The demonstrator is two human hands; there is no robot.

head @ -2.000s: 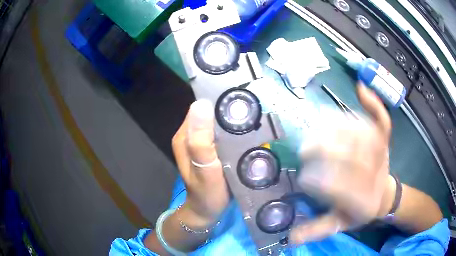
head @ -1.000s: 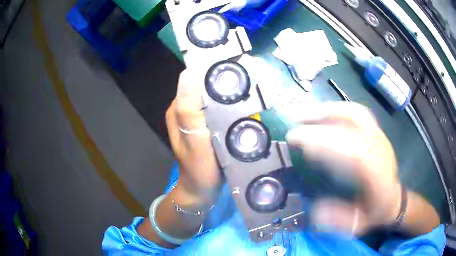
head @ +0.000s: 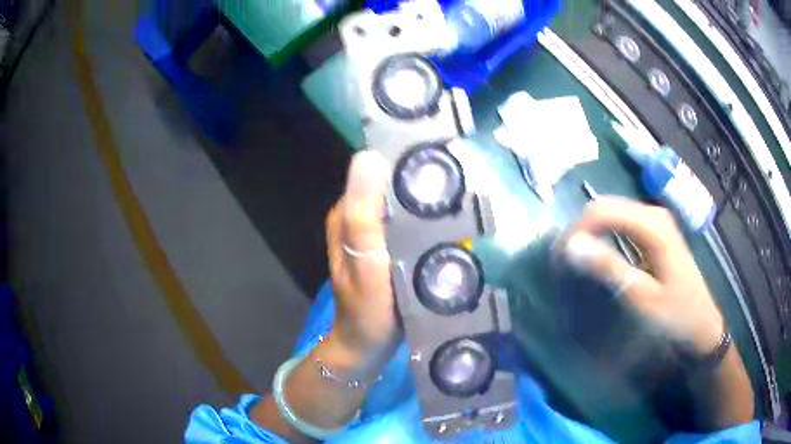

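The grey metal carrier fixture (head: 403, 303) is held up lengthwise in front of me. Several black-ringed lens assemblies (head: 429, 179) with shiny centres sit in its round pockets, and a small yellow mark shows on its right edge. My left hand (head: 360, 260) grips its left side; the fingers behind it are hidden. My right hand (head: 646, 273) is to the right of the carrier, apart from it, slightly blurred, with fingers curled. No held thing can be made out in it.
On the green bench (head: 694, 321) lie a crumpled white wipe (head: 555, 139), a squeeze bottle (head: 681, 186) and thin tweezers (head: 626, 246) partly behind my right hand. A blue bin (head: 520, 45) holds another bottle (head: 486, 19). Conveyor rails (head: 737, 108) curve along the right. A blue stool (head: 186, 74) stands on the floor.
The carrier has dropped lower and shifted right in view, with my left hand on it. My right hand has moved slightly right, away from the carrier, and its fingers show more clearly.
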